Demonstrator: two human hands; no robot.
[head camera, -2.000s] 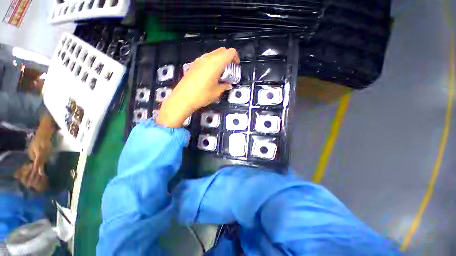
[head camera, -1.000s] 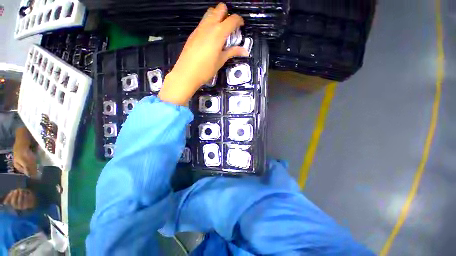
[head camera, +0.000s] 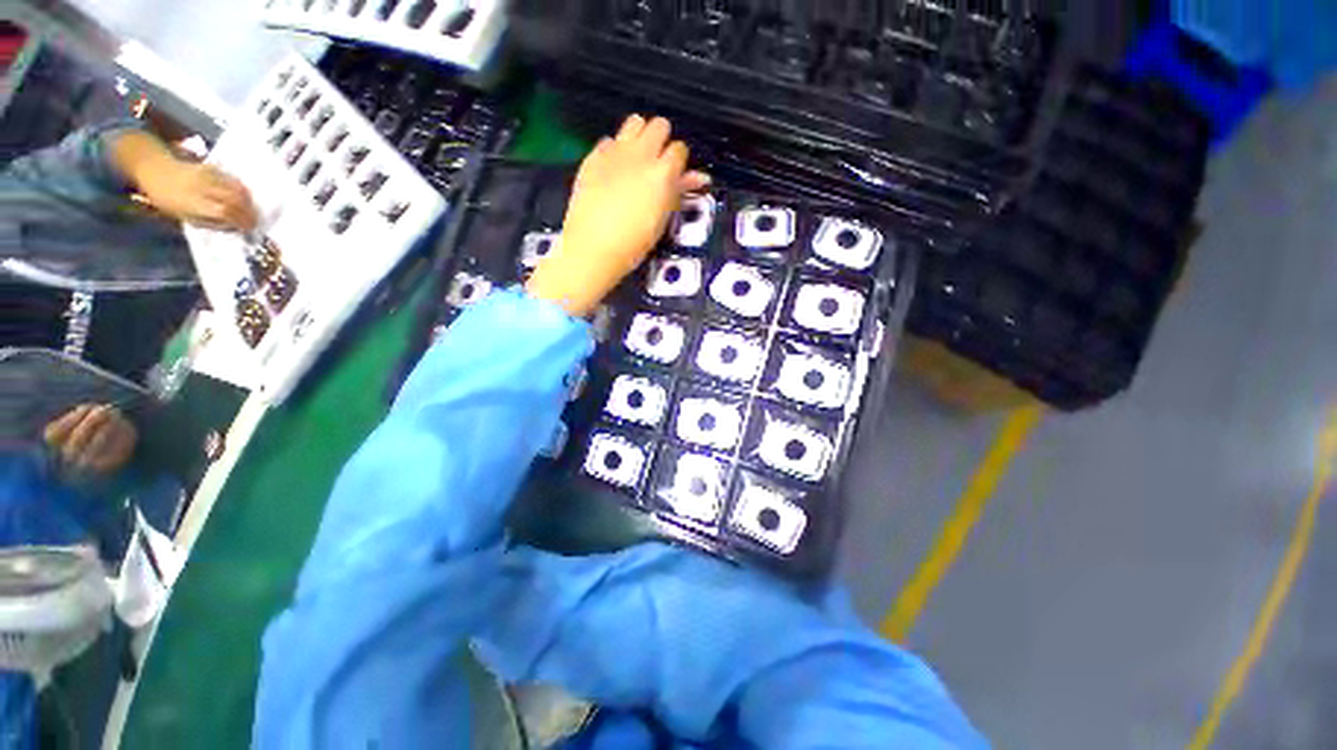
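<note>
A black blister tray (head camera: 875, 330) lies at the centre, turned at a slant. Silver housings with round dark centres, such as one near the right edge (head camera: 829, 308), sit in its pockets. My left hand (head camera: 631, 205) is over the tray's upper middle, back of the hand up. Its fingertips are at the top edge of a silver housing (head camera: 694, 223) in the upper row; whether they grip it, or what is under the palm, I cannot tell. My sleeve hides part of the tray's left side. My right hand is not in view.
Stacked black trays (head camera: 894, 132) stand behind and to the right. White parts trays (head camera: 352, 242) lie at the upper left, with another person's hand (head camera: 198, 191) at one. A green surface (head camera: 249, 513) runs along the left. A white fan (head camera: 52, 586) is at the lower left.
My left hand has moved from the tray's upper right corner leftward along the upper row. Housings now sit in upper-right pockets that were empty two seconds ago. The view has turned.
</note>
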